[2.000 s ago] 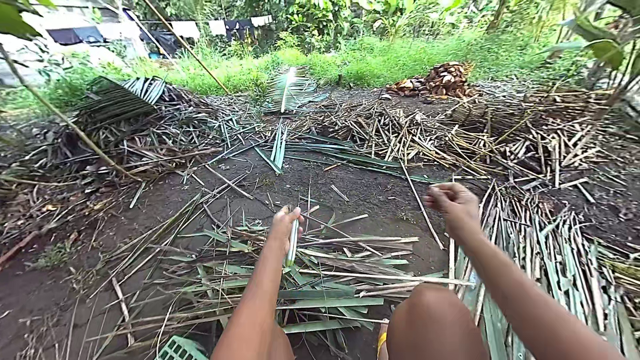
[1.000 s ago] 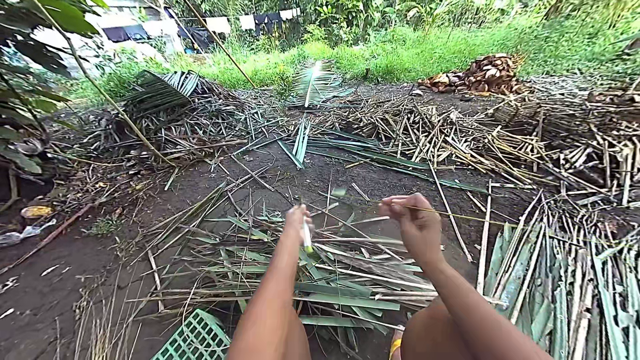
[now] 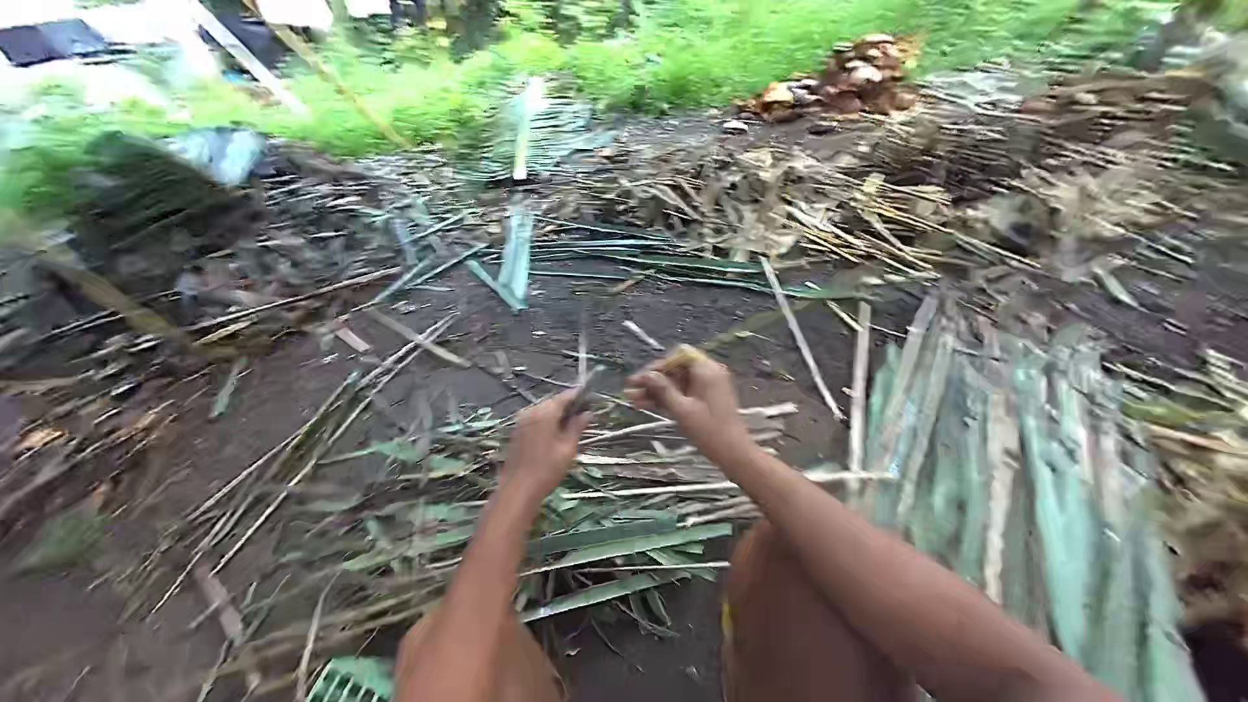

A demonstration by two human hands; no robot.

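My left hand, at the middle of the view, is closed on a small thin dark object that sticks up past the fingers; blur hides whether it is a blade. Just right of it and slightly higher, my right hand pinches a thin yellowish strip that trails up to the right. The hands are close but apart. Below them lies a loose heap of cut green and brown palm leaf strips. At the right, long leaf strips are laid out side by side.
A green plastic basket shows at the bottom edge. Dry leaf piles lie beyond, with a pile of brown husks at the back. A pale pole leans at the upper left. My knees flank the heap.
My right hand has come in closer to my left hand. The strip that stretched right from it one second ago now slants up from the fingers. The view has turned and is blurred.
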